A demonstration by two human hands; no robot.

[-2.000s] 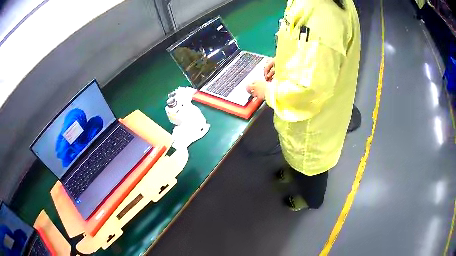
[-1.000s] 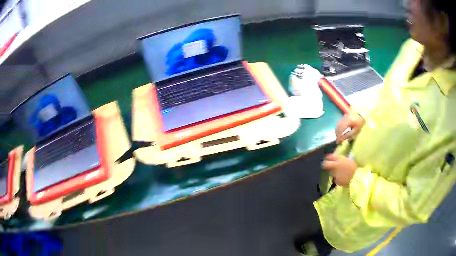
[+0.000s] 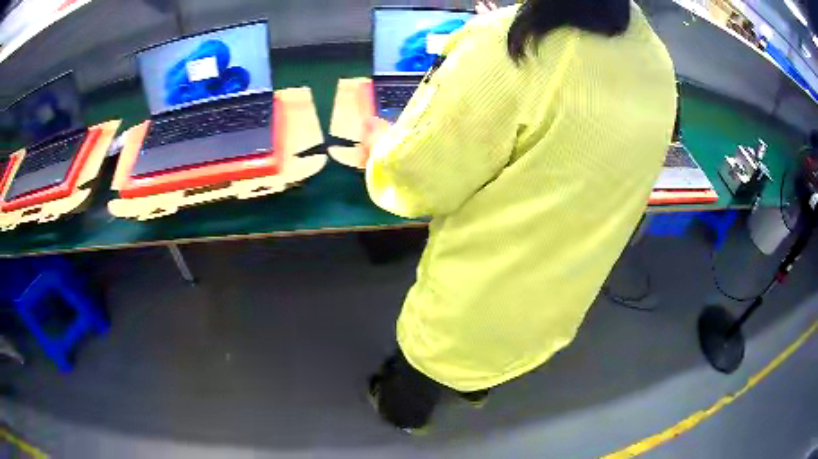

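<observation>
Neither of my hands is in the picture. An open grey laptop [image 3: 211, 142] lies on a red-orange tray [image 3: 202, 177] over a tan cardboard tray [image 3: 303, 125], its screen showing a blue swirl with a white box. A second laptop [image 3: 413, 40] with the same screen stands to its right, partly hidden by a person in a yellow smock [image 3: 547, 179], whose hand is near its left edge. A third laptop [image 3: 45, 161] with a dimmer screen is at the far left. Part of another laptop [image 3: 683, 168] shows right of the person.
The green workbench [image 3: 345, 204] runs across the view. A blue stool [image 3: 58, 305] stands below it at left. A metal fixture [image 3: 746, 168] is on the bench at right, near a whitish bin [image 3: 770, 229]. A stand with a round black base [image 3: 721, 338] is on the floor by a yellow line [image 3: 691, 421].
The view has swung left and back. The person in yellow has turned from facing the bench's right part and now stands with their back to me at the laptop in the middle.
</observation>
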